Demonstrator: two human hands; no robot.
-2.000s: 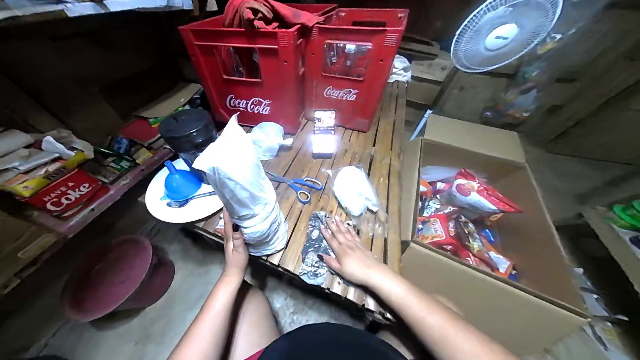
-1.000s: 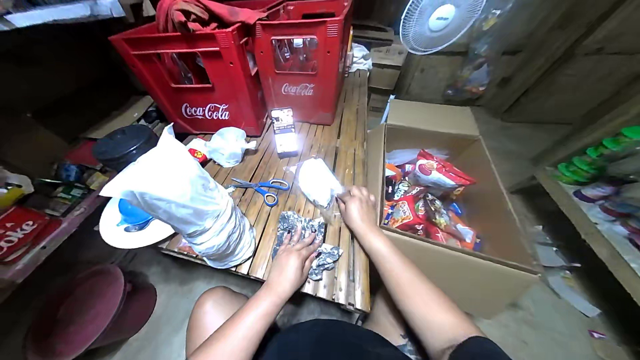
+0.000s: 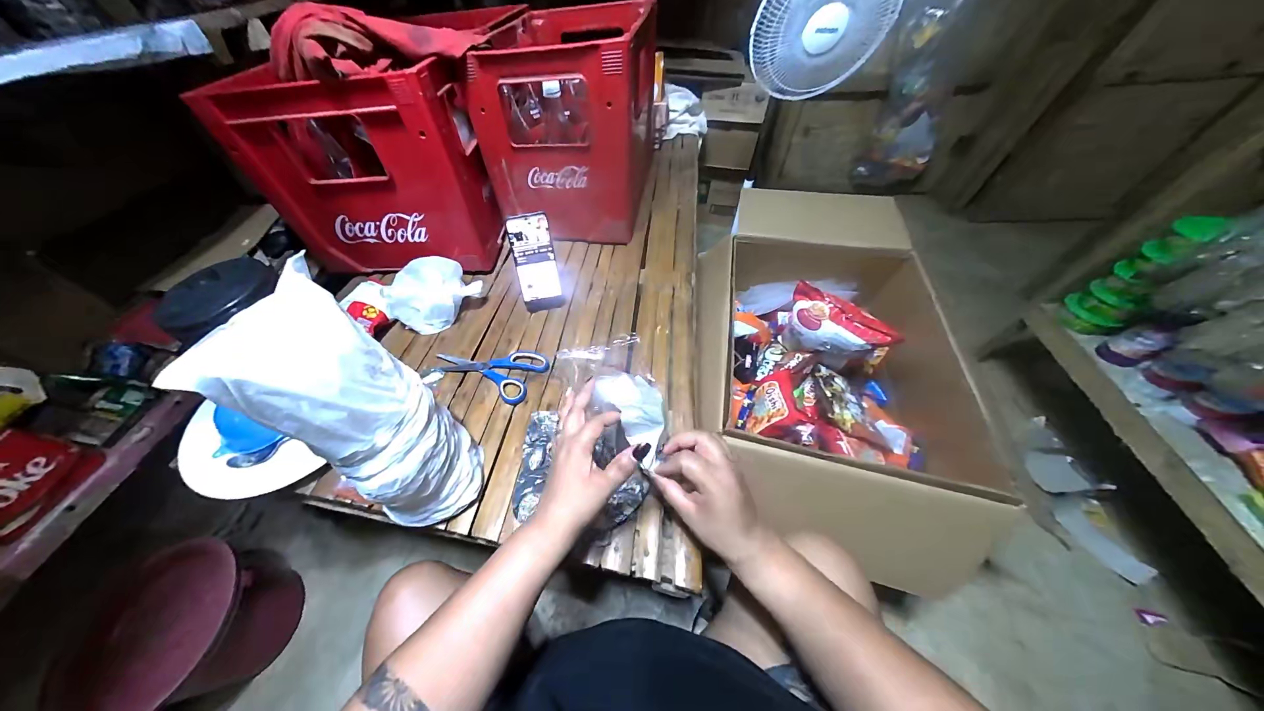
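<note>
My left hand [image 3: 583, 464] lies over a clear plastic bag with white contents [image 3: 632, 403], its thumb and fingers at the bag's near side. My right hand [image 3: 706, 484] pinches the bag's right edge between thumb and fingertips. Under and beside my left hand is dark, shiny crumpled plastic [image 3: 536, 459] on the bamboo-slat table [image 3: 494, 494]. Blue-handled scissors [image 3: 494, 367] lie just beyond, blades to the left. A tall white sack [image 3: 346, 395], its rim rolled down, stands to the left. A lit smartphone [image 3: 534, 262] leans against a red crate.
Red Coca-Cola crates [image 3: 380, 193] holding bottles stand at the back. At the right is an open cardboard box [image 3: 849, 494] of snack packets [image 3: 839, 326]. A knotted white bag [image 3: 430, 294], a blue funnel [image 3: 245, 430] on a white plate [image 3: 202, 464] and a maroon basin [image 3: 138, 622] are at the left.
My left hand has moved from the sack onto the dark plastic, then to the white-filled bag. My right hand has left the dark plastic and now pinches that bag's edge.
</note>
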